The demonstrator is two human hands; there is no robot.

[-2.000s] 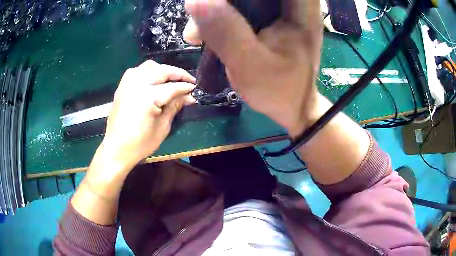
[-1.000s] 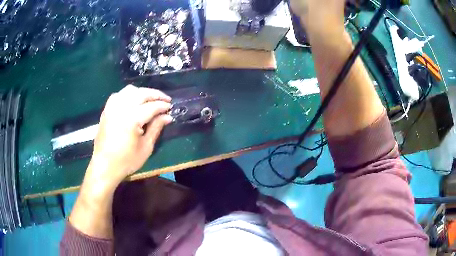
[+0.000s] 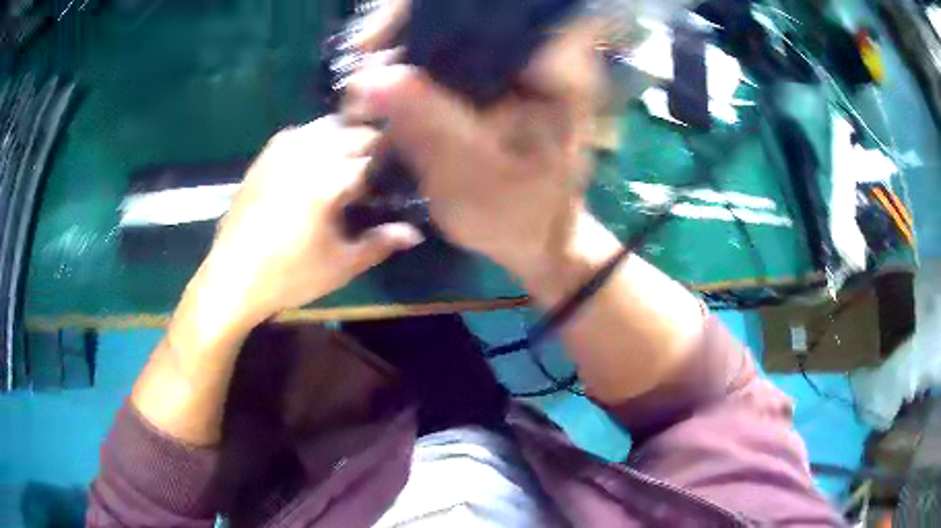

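The frame is blurred. My right hand [image 3: 506, 175] is closed around the black electric screwdriver [image 3: 475, 41] at the top centre, above the jig's right part. My left hand [image 3: 294, 211] is over the middle of the dark jig [image 3: 155, 243], with its thumb spread away from the fingers. Its fingertips are near the right hand, and no part shows between them. The white metal strip [image 3: 175, 206] lies in the jig and runs left from under my left hand. The jig's right end and the screwdriver's tip are hidden or too blurred to make out.
Grey strips [image 3: 31, 196] lie in a row at the far left. Pale strips [image 3: 722, 204] lie right of my right hand. The cord [image 3: 598, 284] crosses my right wrist. A white power strip [image 3: 848, 196] is at the right. The bench's wood-coloured edge [image 3: 413, 309] runs in front of me.
My right hand has come back from the upper right to above the jig with the screwdriver. My left thumb has spread away from the fingers. The view has shifted.
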